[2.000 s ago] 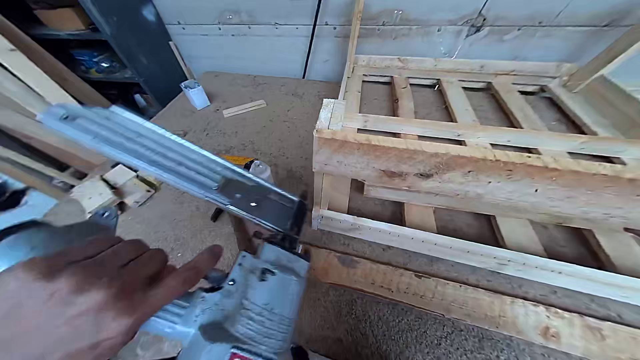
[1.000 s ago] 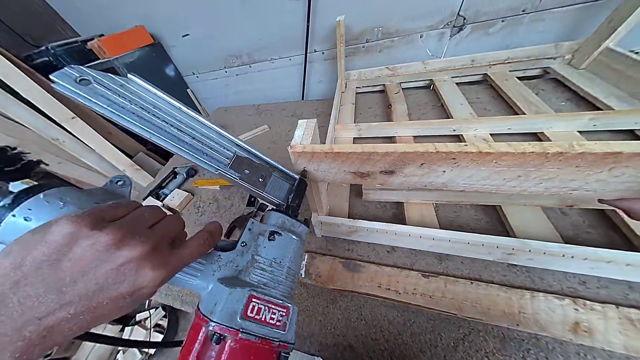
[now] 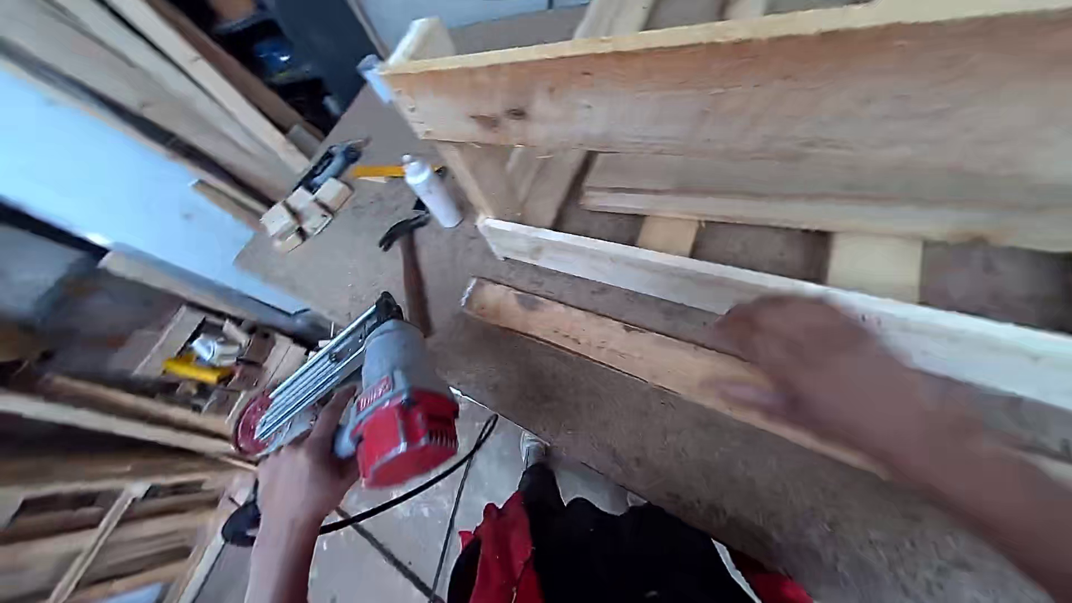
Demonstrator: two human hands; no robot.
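My left hand (image 3: 306,477) grips the handle of a pneumatic nail gun (image 3: 402,402) with a red cap and a silver magazine, held low at the bench's left edge. Blurred, my right hand (image 3: 796,352) is over a loose wooden board (image 3: 586,335) that lies on the bench along the front of a slatted wooden frame (image 3: 670,272); whether its fingers close on the board cannot be told. A wide plank (image 3: 712,100) stands on edge across the frame, above a narrower strip (image 3: 754,209).
A claw hammer (image 3: 414,280), a white bottle (image 3: 432,191) and small wood blocks (image 3: 306,213) lie on the workbench (image 3: 536,389) at left. A black hose (image 3: 410,494) trails from the nail gun. Long boards (image 3: 201,92) lean at upper left; scrap wood and a pallet-like frame (image 3: 100,536) are lower left.
My left hand has moved the nail gun away from the plank's end, down to the left. My right hand, only at the right edge a second ago, is now over the loose board. The view has tilted down.
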